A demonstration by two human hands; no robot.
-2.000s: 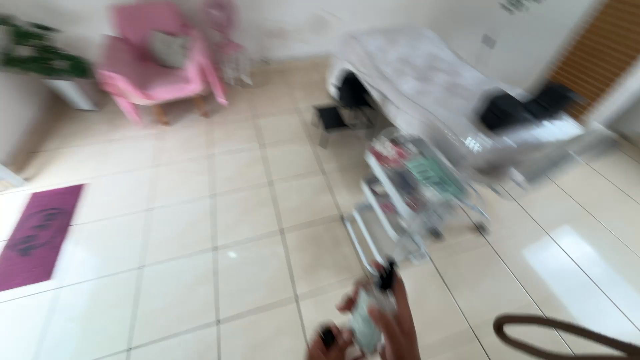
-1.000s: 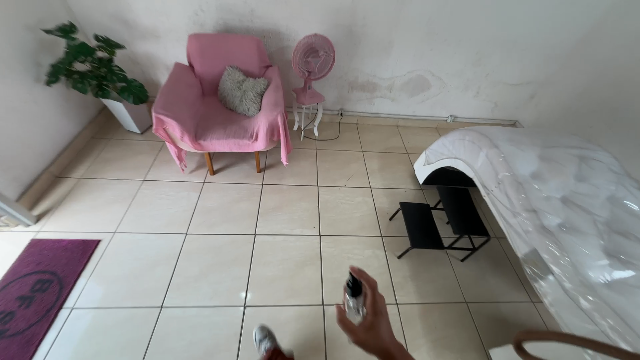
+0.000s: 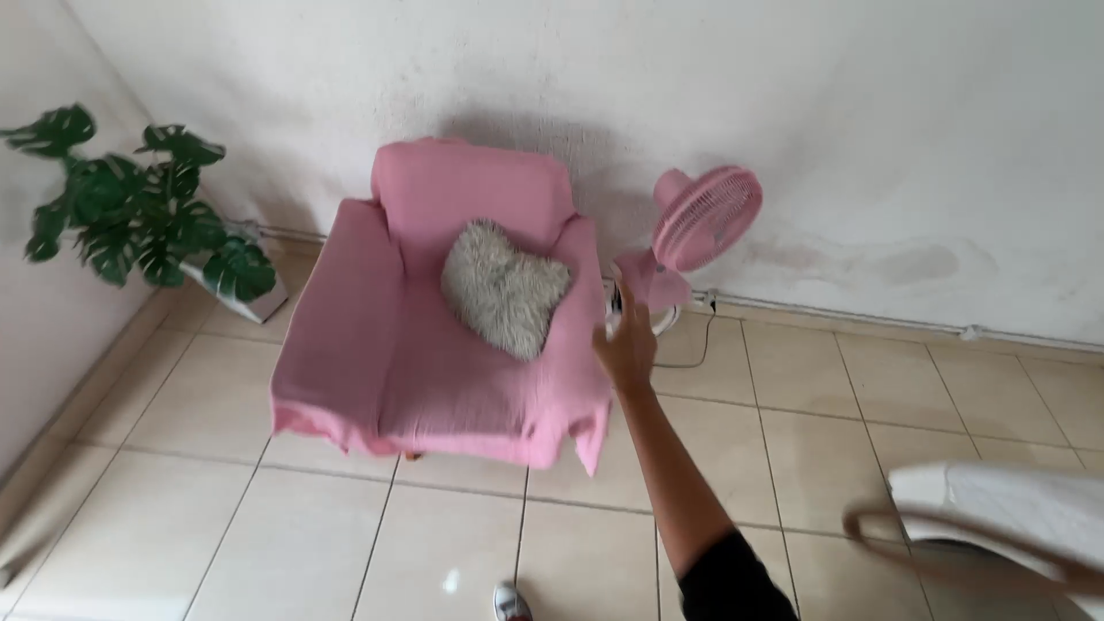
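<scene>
My right hand reaches forward from the lower right, its arm in a black sleeve. It is closed around a small clear bottle with a black top, mostly hidden by the fingers and blurred. The hand is beside the right arm of a pink-draped armchair and, in this view, just below a pink fan. A grey fluffy cushion leans on the seat. My left hand is out of view.
A monstera plant in a white pot stands left of the chair. A cable runs down to the tiled floor behind my arm. At the lower right are a white covered bed and a blurred brown loop.
The view has moved to the armchair and fan. My right hand, earlier over open floor with the bottle, now reaches out beside the chair. My left hand, seen two seconds ago, is out of view.
</scene>
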